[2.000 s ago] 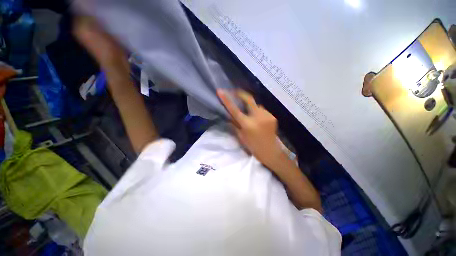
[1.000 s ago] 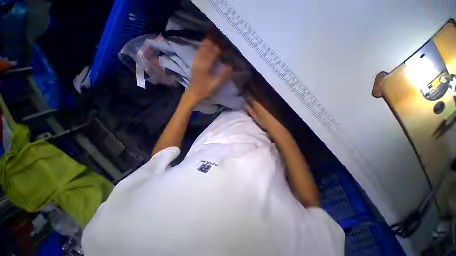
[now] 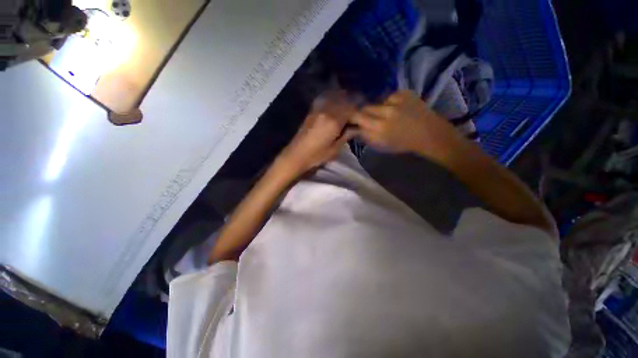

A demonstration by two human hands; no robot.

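Observation:
My left hand (image 3: 325,133) and my right hand (image 3: 399,124) meet above my lap, just off the table's edge. Their fingers are bent and their fingertips come together. A small dark-striped bit of fabric (image 3: 357,147) shows just under the fingertips. The hands are blurred, and I cannot tell whether they grip it. A dark grey piece (image 3: 413,183) lies below my right hand, beside my white shirt.
The white sewing table (image 3: 161,91) with its printed scale is on the left. The lit machine bed (image 3: 150,42) is at the upper left. A blue basket (image 3: 521,105) stands at the upper right, with grey and dark fabric (image 3: 437,70) at its near side.
The view has swung, so the table now lies left and a blue basket right. My hands, apart over light grey fabric and a plastic bag before, now meet at the fingertips.

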